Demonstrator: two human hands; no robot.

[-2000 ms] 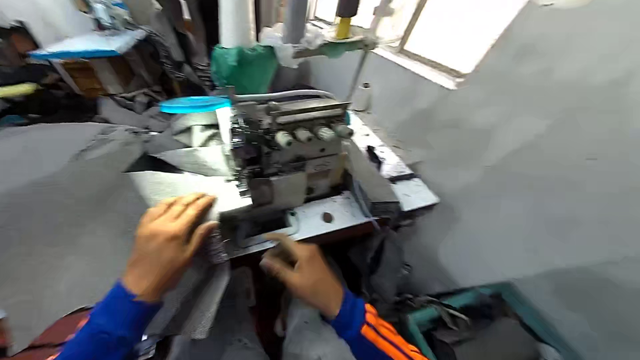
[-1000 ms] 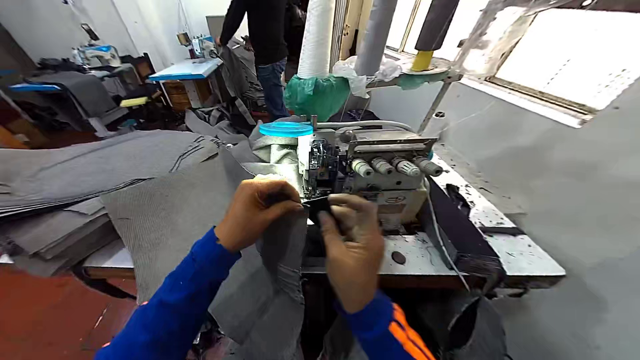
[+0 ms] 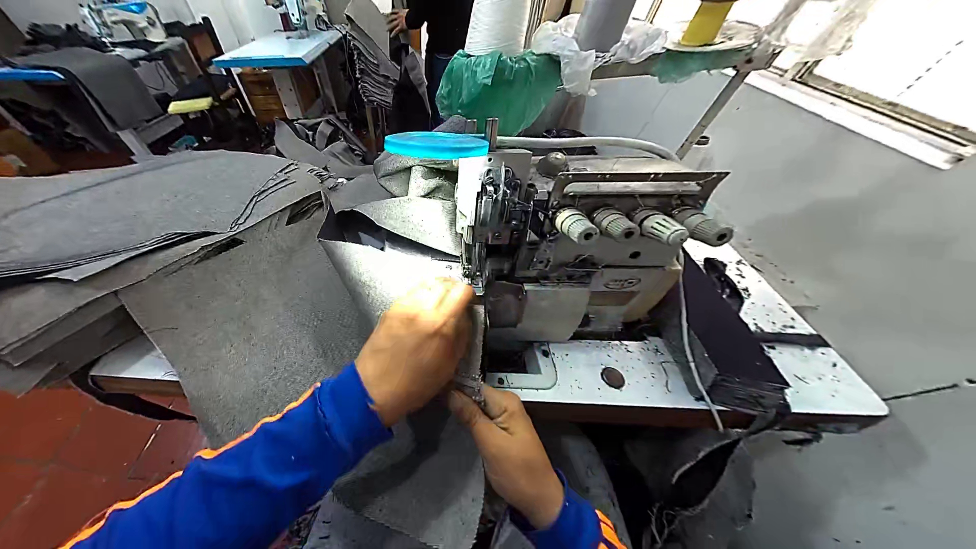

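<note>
An overlock sewing machine (image 3: 602, 252) with several tension knobs stands on a white table. Grey fabric (image 3: 259, 328) runs under its needle area and drapes over the front edge. My left hand (image 3: 418, 347) lies on the fabric just before the presser foot, its fingers bent and slightly blurred; whether they pinch the cloth is unclear. Lower and to the right, my right hand (image 3: 507, 446) pinches the fabric's edge between thumb and fingers. A blue translucent disc (image 3: 436, 145) sits at the machine's upper left. The needle is hidden.
Stacked grey fabric pieces (image 3: 137, 206) lie to the left. A stack of dark pieces (image 3: 724, 343) rests right of the machine on the table (image 3: 823, 374). Thread cones (image 3: 497, 27) stand behind, with green plastic (image 3: 499, 88) around the base. A person (image 3: 435, 46) stands at the back.
One second ago both hands were together before the needle area with a small dark piece between them. Now my right hand is lower, at the grey fabric's edge, and the left lies on the fabric.
</note>
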